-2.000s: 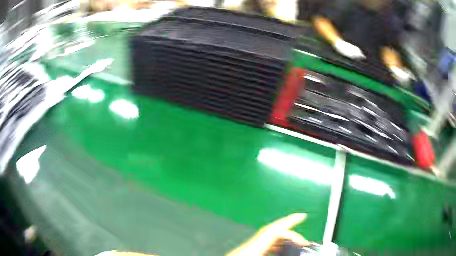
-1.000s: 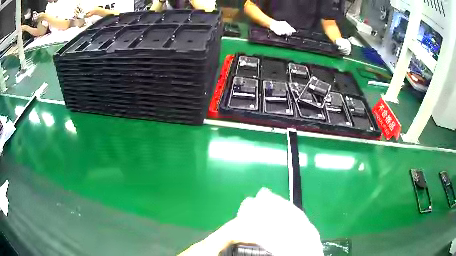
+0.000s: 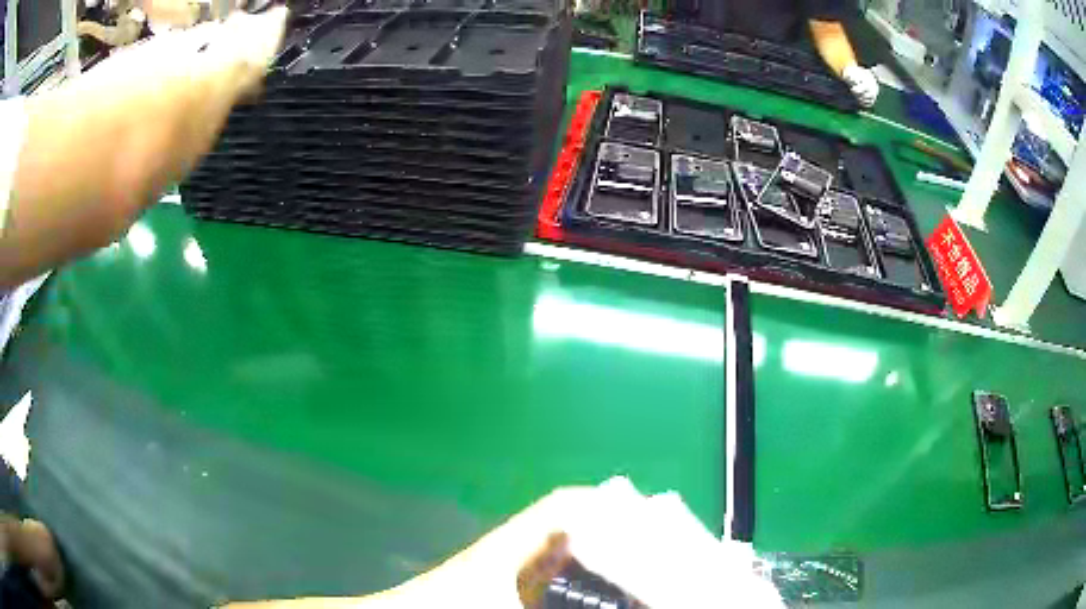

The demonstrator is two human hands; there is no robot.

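Note:
My left forearm comes in from the left edge, and my blurred left hand (image 3: 244,48) is over the left side of the stack of black blister trays (image 3: 381,161). Its fingers are partly cut off by the top edge, so its grip is unclear. My right hand (image 3: 655,541), in a white glove, is low at the bottom centre. It is closed around a small stack of phone frames (image 3: 584,592), of which only dark striped edges show. Two separate phone frames, a nearer one (image 3: 998,452) and a farther one (image 3: 1068,452), lie on the green conveyor at the right.
A filled black tray (image 3: 762,256) sits on a red tray (image 3: 551,214) beside the red sign (image 3: 962,268). A black-and-white stop bar (image 3: 741,405) crosses the belt, with shiny clear film (image 3: 816,577) near its end. Across the line, a person's gloved hand (image 3: 860,83) is by another tray.
My left arm has come into view, reaching over the tray stack. The tray stack and filled tray sit higher and further right in the picture. My right hand remains low at the centre.

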